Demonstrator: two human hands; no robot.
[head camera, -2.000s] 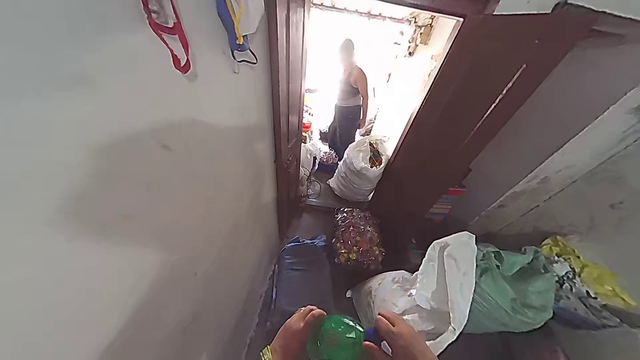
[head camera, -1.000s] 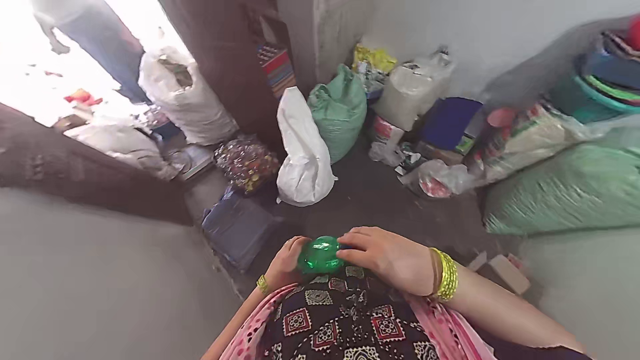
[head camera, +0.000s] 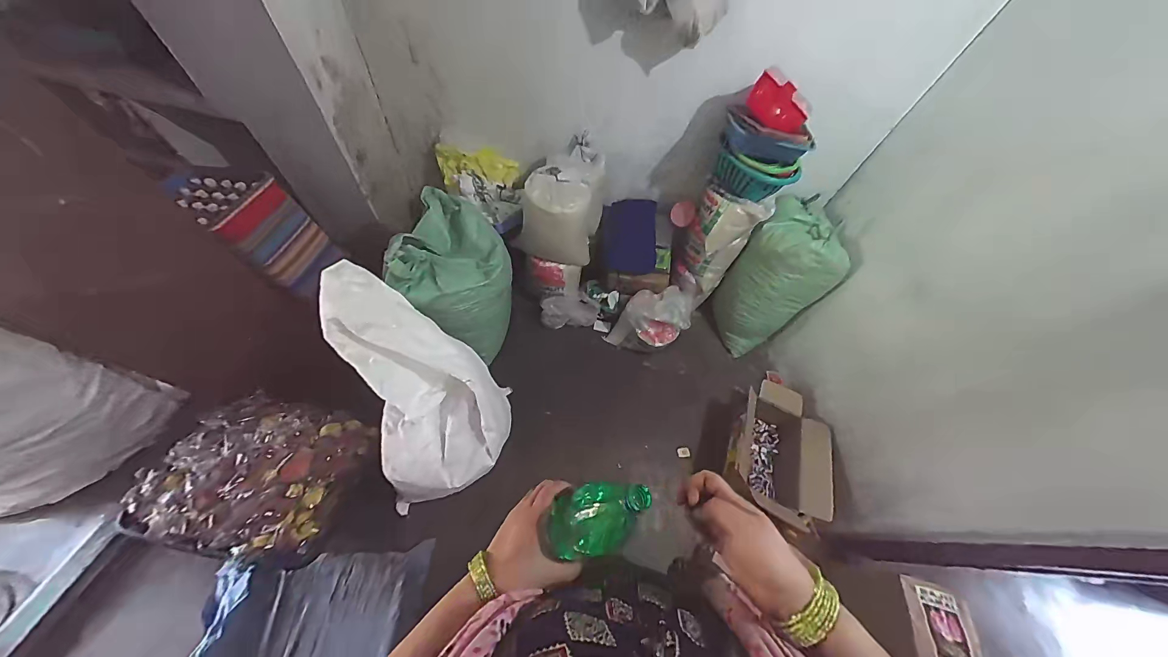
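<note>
My left hand (head camera: 533, 540) holds a green translucent plastic bottle (head camera: 593, 522) by its base end, its open neck pointing right. My right hand (head camera: 735, 538) is apart from the bottle, just right of the neck, with curled fingers; whether something small is between them cannot be told. A white woven sack (head camera: 440, 401) stands ahead and to the left of my left hand. Beyond my right hand, an open cardboard box (head camera: 787, 456) holds many small wrapped pieces.
A large bag of shiny wrapped items (head camera: 246, 479) lies at the left. Green sacks (head camera: 456, 274) (head camera: 783, 274), a translucent bag (head camera: 558, 210) and stacked plastic baskets (head camera: 753, 173) line the far wall. A striped container (head camera: 274, 224) stands left.
The view has swung right, away from the doorway and the person there. My right hand, on the bottle one second ago, is now off it; the bottle's neck now shows.
</note>
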